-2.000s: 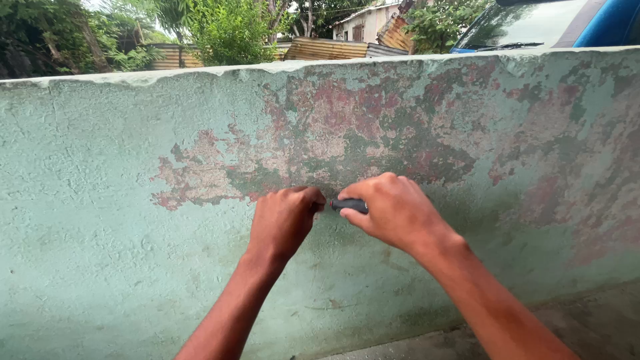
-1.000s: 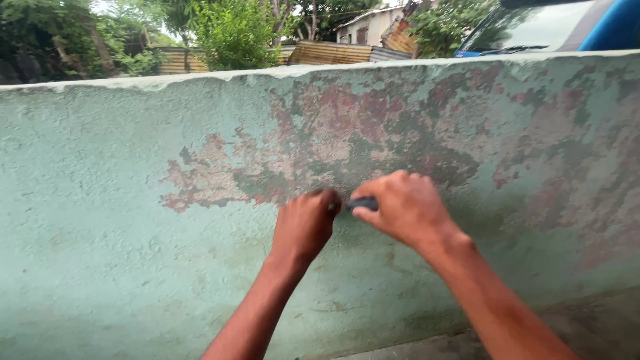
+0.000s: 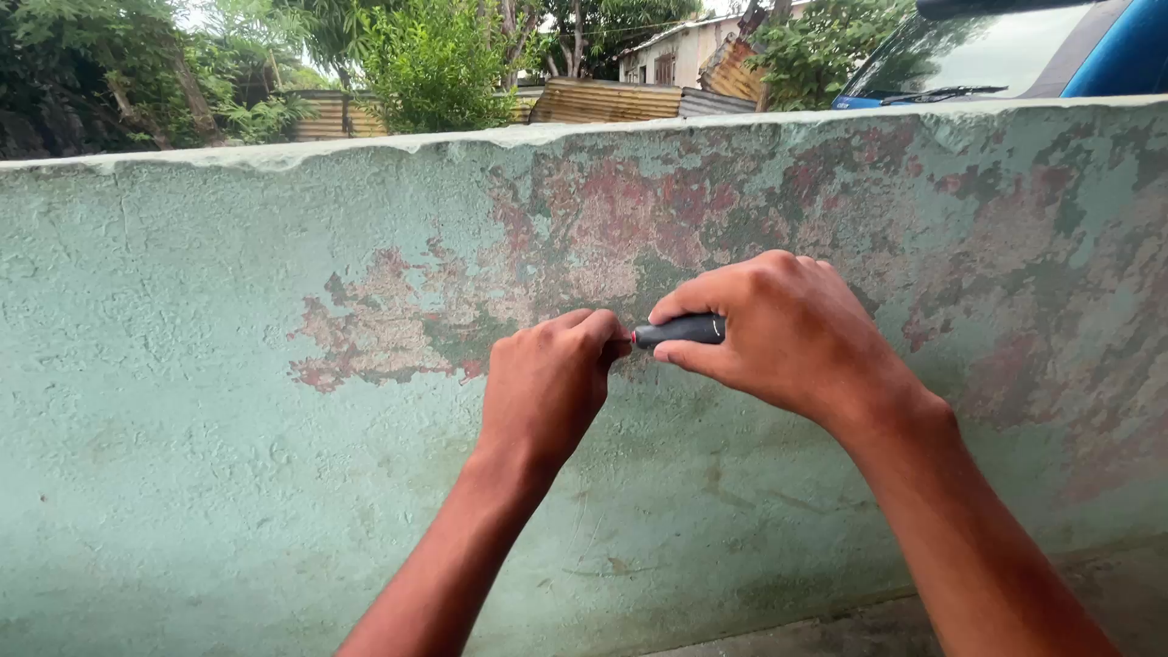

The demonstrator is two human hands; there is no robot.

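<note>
My right hand grips a dark cylindrical tool handle between thumb and fingers, the rest of the handle running back into the palm. A small red part shows at the handle's left end. There my left hand has its fingers curled and pinched at that end; whatever lies between these fingertips is mostly hidden, so what the left hand holds cannot be told. Both hands are in front of a painted wall, pale green, with peeled patches of red, grey and dark green.
The wall's rough white top edge crosses the view. Behind it stand corrugated metal sheets, a green bush, a building and a blue vehicle. A concrete floor meets the wall's foot.
Both hands stay close together at the dark handle. More of the handle shows between them now than one second ago, and the small red part at its end has come into sight.
</note>
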